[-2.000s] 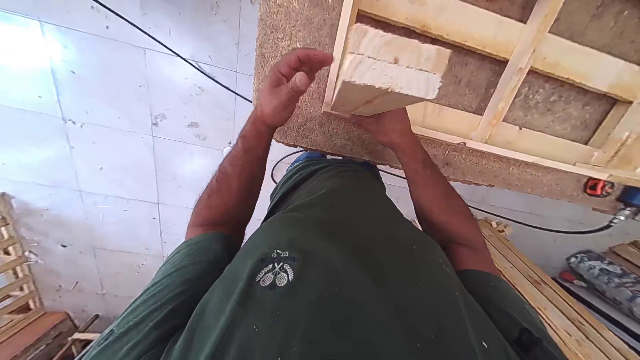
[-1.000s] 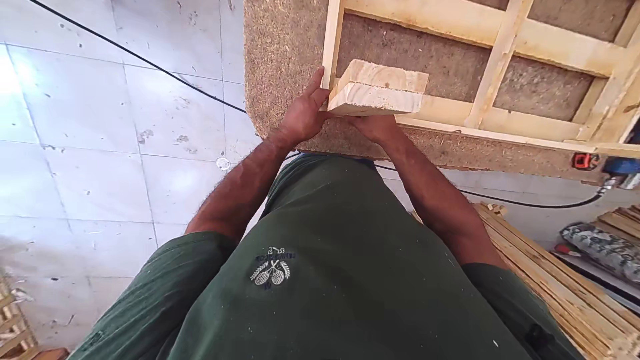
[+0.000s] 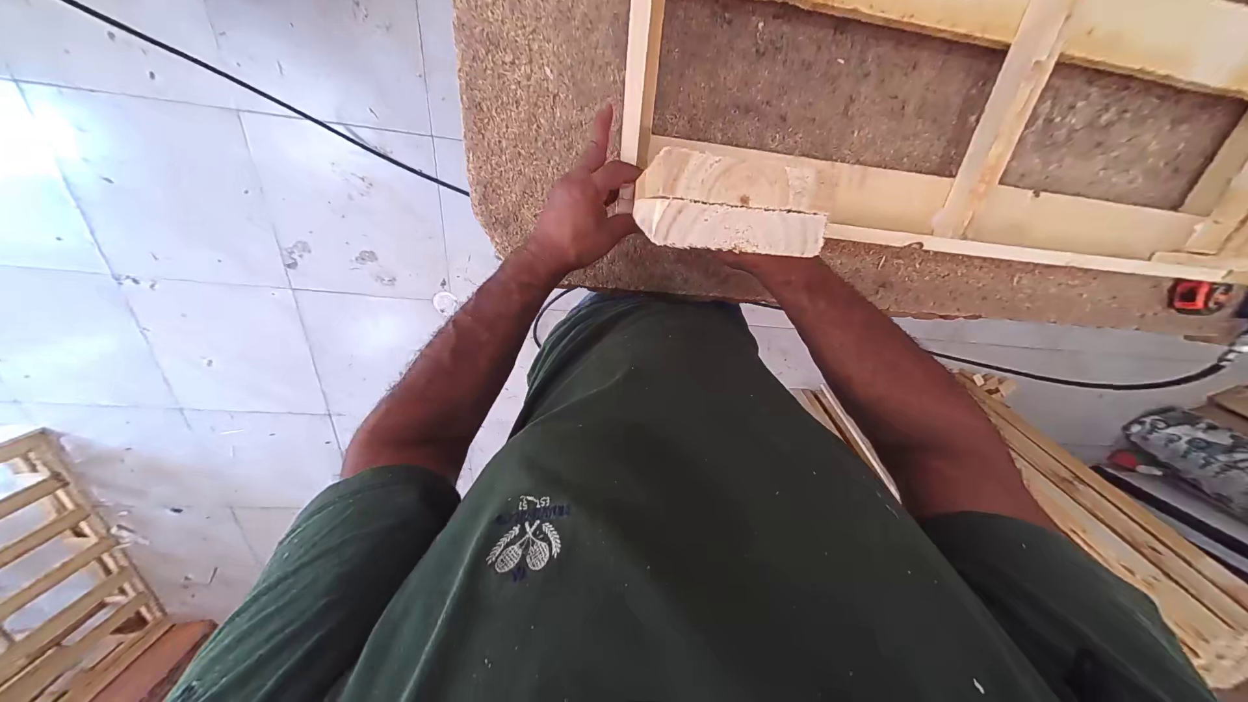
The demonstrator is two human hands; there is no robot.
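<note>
Two stacked wooden blocks [image 3: 731,226], their sawn ends facing up toward me, stand over the near left corner of a wooden frame [image 3: 877,200]. The frame lies on a particleboard tabletop [image 3: 526,107]. My left hand [image 3: 583,216] is at the left side of the blocks, thumb and a finger touching their edge, index finger stretched forward beside the frame's left rail. My right hand [image 3: 775,265] reaches under the blocks from the near side; its fingers are hidden behind them, so its grip does not show.
A black cable [image 3: 283,102] crosses the tiled floor on the left. An orange-red tool [image 3: 1199,295] sits at the tabletop's right edge. Long wooden strips [image 3: 1102,517] are piled low on the right, near a patterned bundle [image 3: 1189,439]. A slatted wooden piece [image 3: 73,556] is at lower left.
My left hand, raised apart from the blocks two seconds ago, has come down against their left side. The blocks now show more of their end faces and less of their near side.
</note>
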